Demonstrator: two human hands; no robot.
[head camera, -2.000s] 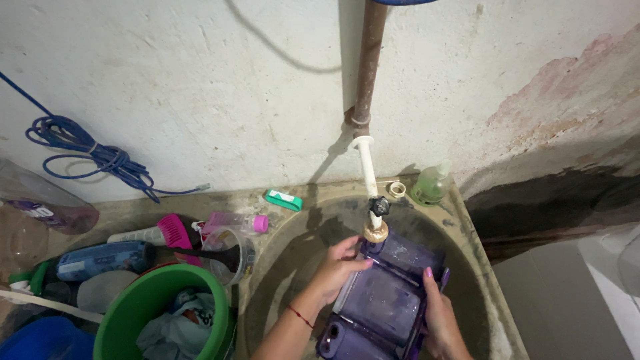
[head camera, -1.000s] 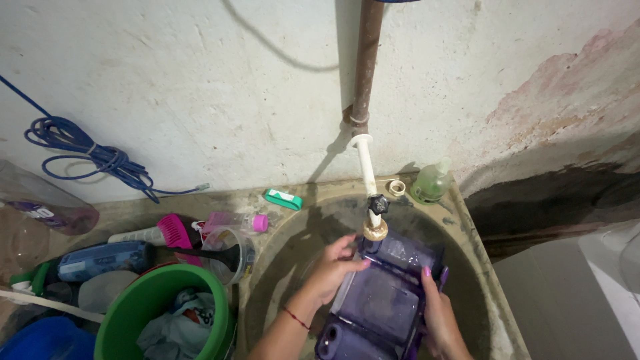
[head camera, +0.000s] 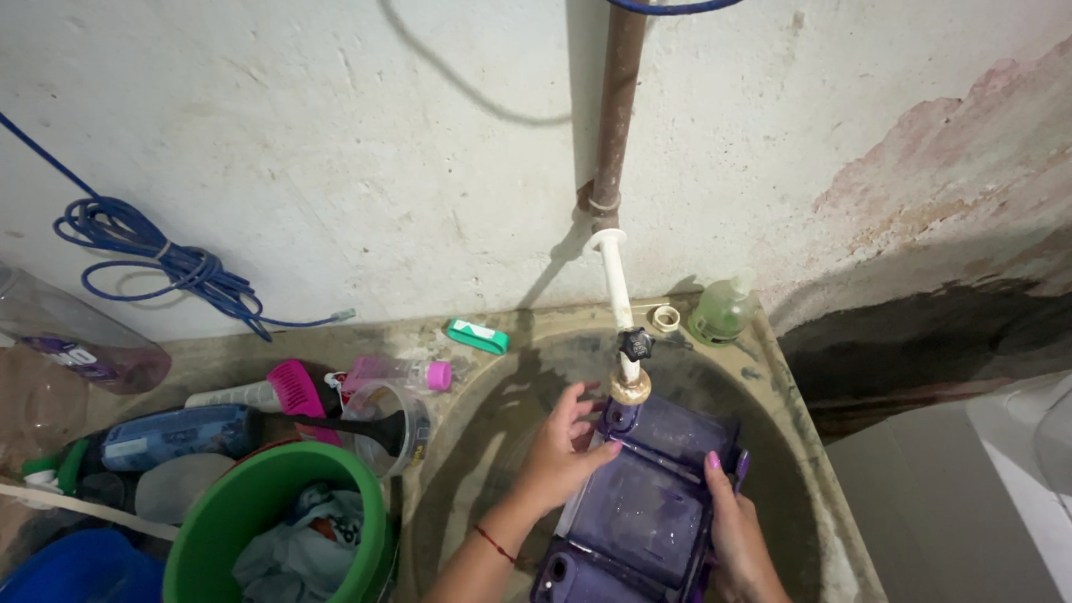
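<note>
A translucent purple plastic container (head camera: 641, 511), wet and with ribs and small round openings, is held over the round concrete sink basin (head camera: 469, 419). My left hand (head camera: 565, 456) grips its left edge, thumb on top and fingers partly hidden behind it. My right hand (head camera: 737, 536) holds the right edge, thumb on the face and the other fingers hidden. The container's top end is right under the mouth of the white tap (head camera: 630, 387), which has a black knob (head camera: 636, 343). Whether water is running cannot be told.
Left of the basin stands a green bucket (head camera: 368, 477) with cloth inside, near a pink brush (head camera: 300, 392), a clear cup with a black utensil, and bottles. A green-capped brush-like item aside, a green plastic object (head camera: 477, 336), a white ring (head camera: 666, 318) and a pump bottle (head camera: 722, 314) sit on the back ledge.
</note>
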